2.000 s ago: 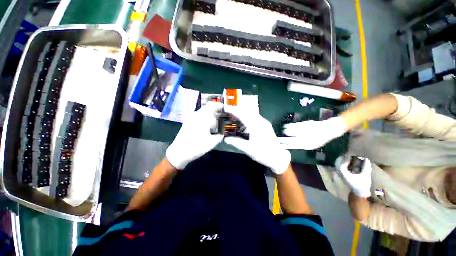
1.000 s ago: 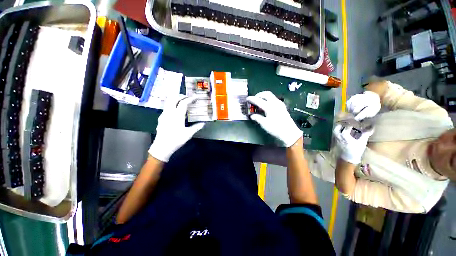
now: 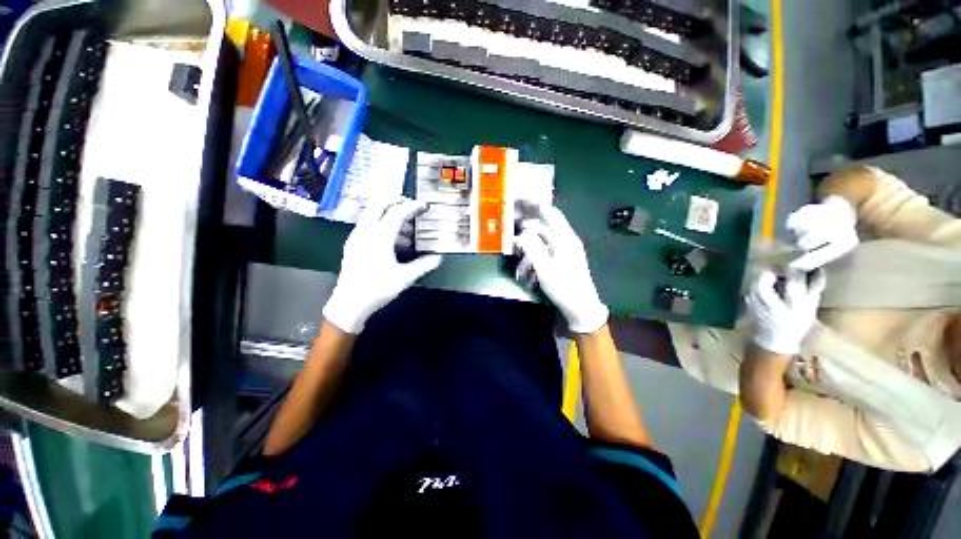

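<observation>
A striped white-grey piece (image 3: pixel 443 227) lies flat on the green bench in front of me, with an orange strip (image 3: pixel 491 200) across it. A small red-and-dark part (image 3: pixel 454 175) sits at its upper left. My left hand (image 3: pixel 374 268), in a white glove, is at its left edge, thumb and fingers apart, empty. My right hand (image 3: pixel 564 268), also gloved, is at its right edge with fingers curled. Something dark shows between these fingers, but whether it is gripped is unclear.
A metal tray (image 3: pixel 190 263) of component rows stands left, another tray (image 3: pixel 548 93) ahead. A blue bin (image 3: pixel 348 147) holds black sticks. Several loose components (image 3: pixel 674 299), a pale square (image 3: pixel 701 214) and an orange-ended white tube (image 3: pixel 685 155) lie right, near another person's gloved hands (image 3: pixel 785 311).
My hands have parted from the component held between them two seconds ago, uncovering the striped piece. My right fingers have curled further. The other person's hands have drawn back from the bench.
</observation>
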